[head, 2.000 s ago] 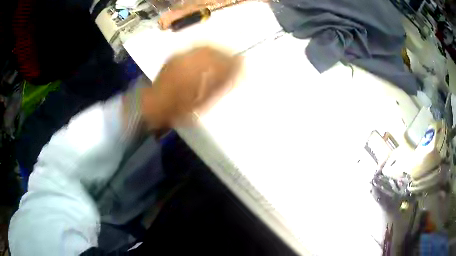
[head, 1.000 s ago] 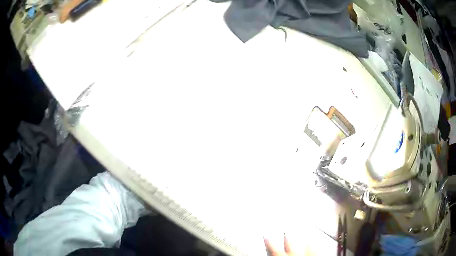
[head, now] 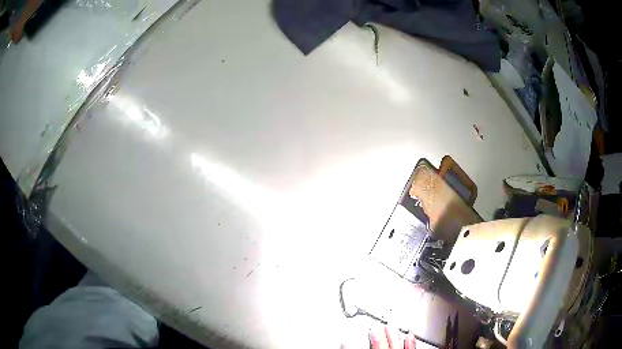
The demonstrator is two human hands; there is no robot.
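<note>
The cream sewing machine head [head: 525,259] stands at the lower right over a shiny metal needle plate [head: 402,242]. The small presser foot and needle area [head: 431,258] shows at its end. Reddish, glare-washed fingertips, apparently of my right hand [head: 390,338], show at the bottom edge, below and left of the needle area. The rest of that hand is cut off, so its hold cannot be told. My left hand is out of the picture; only a pale sleeve [head: 89,320] shows at the lower left.
Dark grey-blue fabric [head: 395,24] lies at the far side of the glossy white table [head: 204,136]. Clear plastic [head: 41,204] covers the left corner. Dark pointed blades [head: 452,332] stand beside the fingertips. A white paper [head: 573,123] is at the right.
The view has swung toward the machine. My left hand, blurred over the table two seconds ago, is out of view. The fingertips at the bottom edge remain, and the glare has lessened.
</note>
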